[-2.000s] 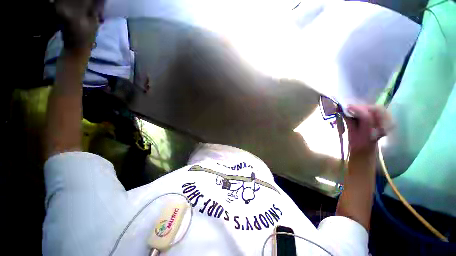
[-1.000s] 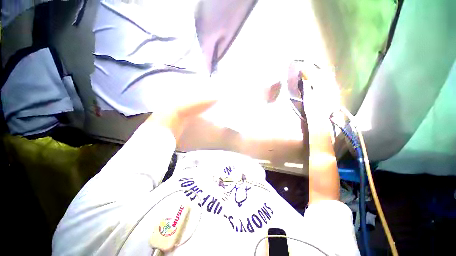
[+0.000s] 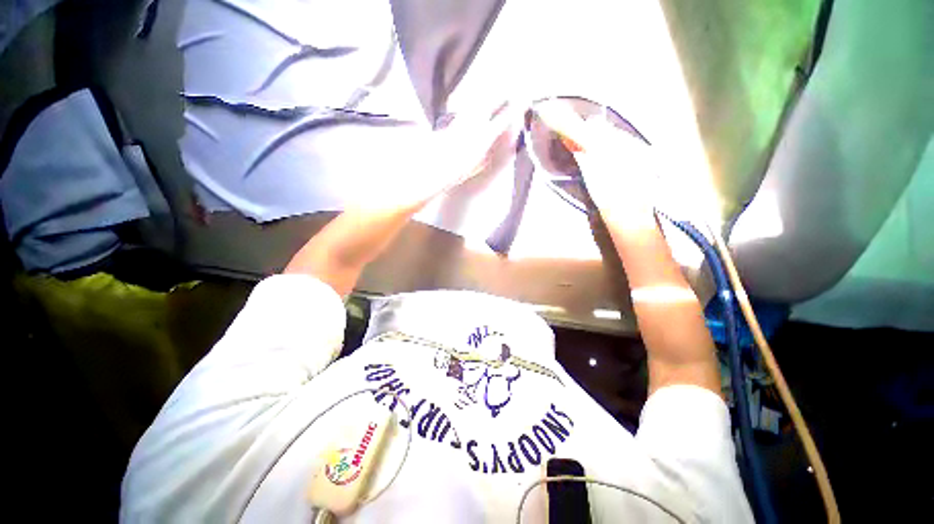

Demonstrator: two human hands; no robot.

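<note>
A pale garment panel [image 3: 277, 133] lies on the pressing table, glaring white in its middle. A dark band [image 3: 515, 200] runs down from my hands toward the table's front edge. My left hand [image 3: 492, 154] is at the band's upper end, washed out by glare; its fingers and any hold are unclear. My right hand [image 3: 584, 138] is just right of it, on the steam iron [image 3: 556, 154], whose dark outline shows around and below the hand. The glare hides the iron's soleplate.
Pale folded pieces with dark edges [image 3: 72, 184] hang at the left table edge. A blue steam hose [image 3: 725, 297] and a tan cable [image 3: 763, 348] run down at the right. Yellow cloth [image 3: 102, 317] is below left. Green-white sheeting [image 3: 881, 194] is at the right.
The arms came down from spread positions over the panel. In the last second my left hand moved right and up, my right hand slightly left with the iron, and the dark band came into view.
</note>
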